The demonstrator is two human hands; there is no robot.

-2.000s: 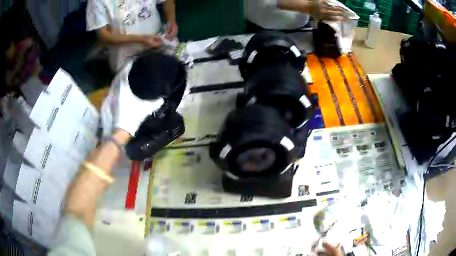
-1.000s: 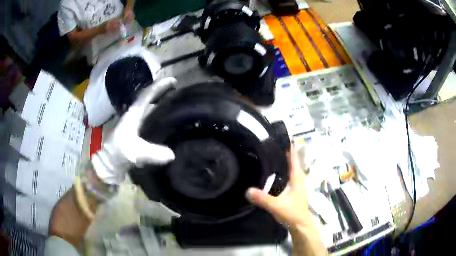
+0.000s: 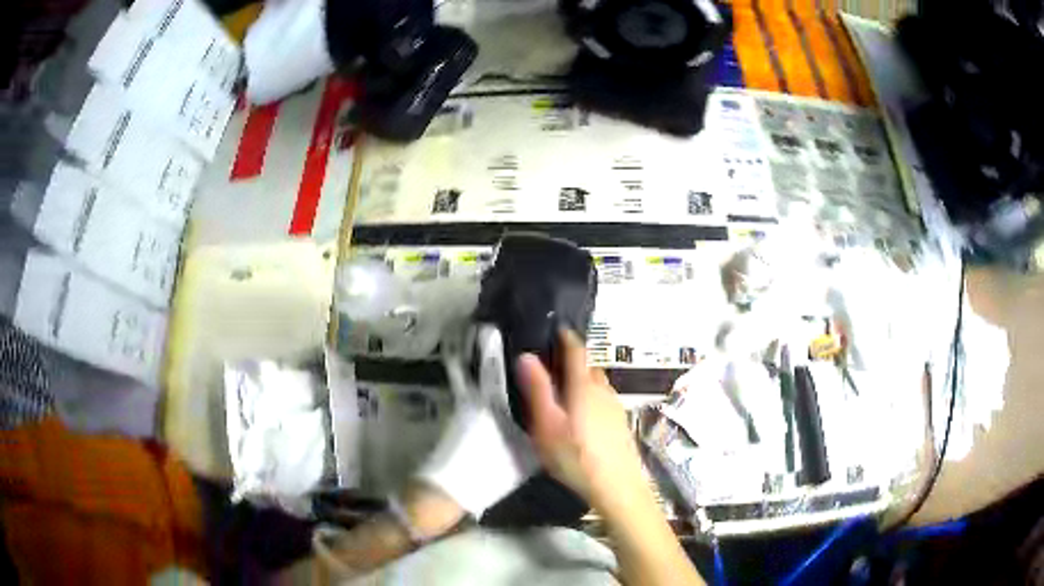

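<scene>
A black fan (image 3: 538, 286) is in front of me over the printed sheets, blurred, with a rounded black end pointing away from me. My left hand (image 3: 481, 424), in a white glove, is against its left side. My bare right hand (image 3: 572, 424) rests on its top and right side, fingers on the black shell. The fan's lower part is partly hidden by my hands, so I cannot tell which face is up.
Black fans stand at the far side (image 3: 653, 46) and far left (image 3: 395, 69). White cartons (image 3: 103, 218) are stacked left. A black-handled tool (image 3: 811, 424), an orange-handled tool (image 3: 824, 345) and plastic wrap lie right. A clear bag (image 3: 278, 429) lies near left. A cable runs down the right.
The fan that both hands held upright, grille towards me, is now turned and lower, nearer my body. The view has shifted down towards the near bench.
</scene>
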